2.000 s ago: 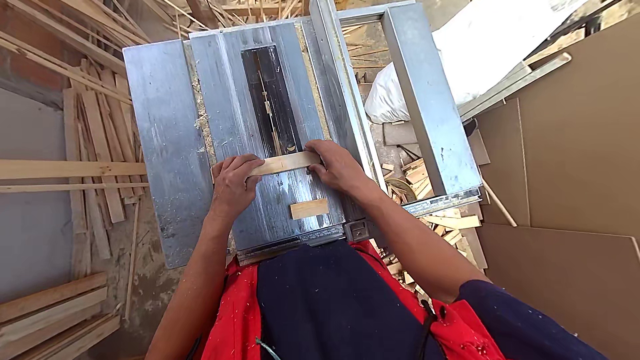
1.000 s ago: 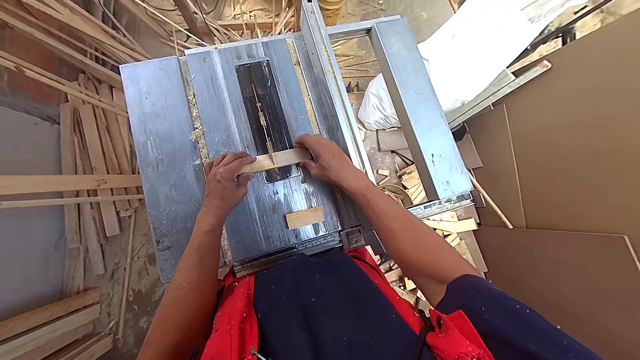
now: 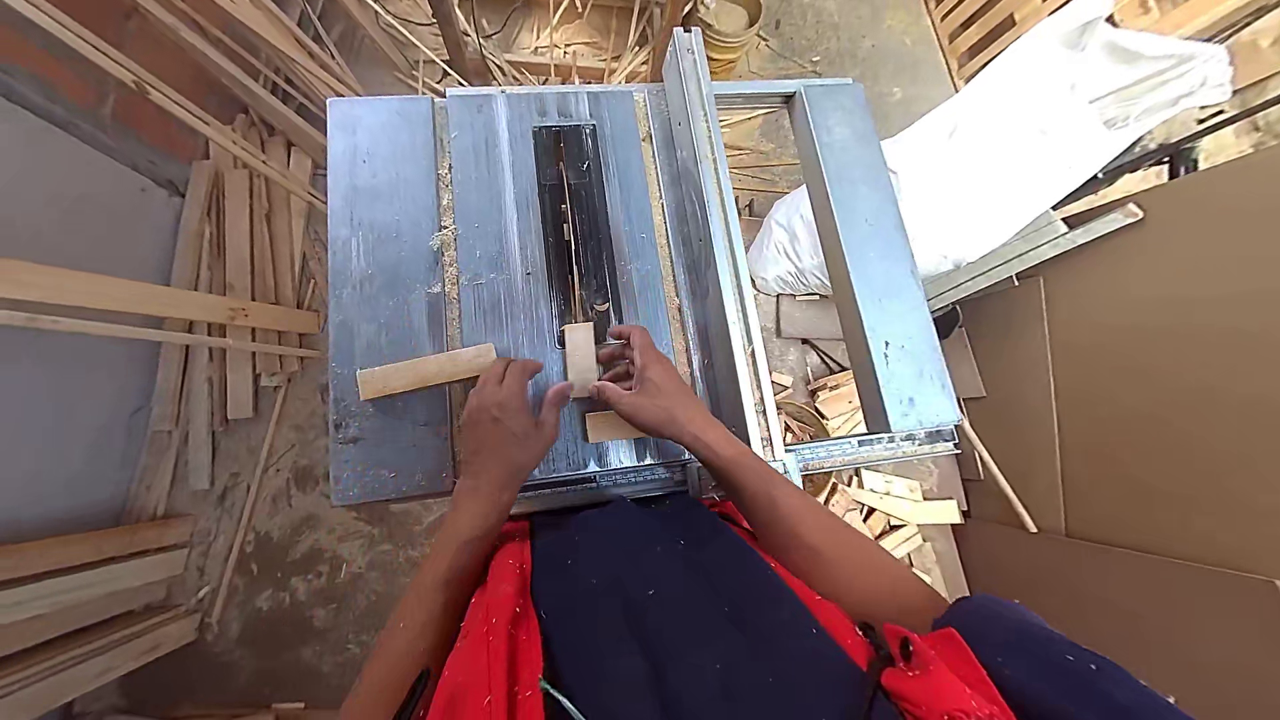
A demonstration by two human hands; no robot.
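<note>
On the metal table saw top [image 3: 500,260], my right hand [image 3: 645,385] has its thumb and fingers at the right edge of a small wooden block [image 3: 580,358], which lies at the near end of the black blade insert [image 3: 575,225]. My left hand [image 3: 508,420] is spread just left of that block, fingers apart, with nothing in it. A longer wooden piece [image 3: 427,371] lies at the left, its end close to my left fingertips. Another small wooden block [image 3: 613,426] rests below my right hand, which partly covers it.
A metal rip fence [image 3: 712,240] runs along the right of the blade insert. Beyond it are an open metal frame [image 3: 870,260] and a white sack [image 3: 960,170]. Wooden strips [image 3: 240,290] lean at the left, and offcuts [image 3: 900,505] lie on the floor at the right.
Both hands held a wooden strip across the insert before. Now a longer piece lies at the left of the table, a small block stands at the insert's near end, and my left hand is empty.
</note>
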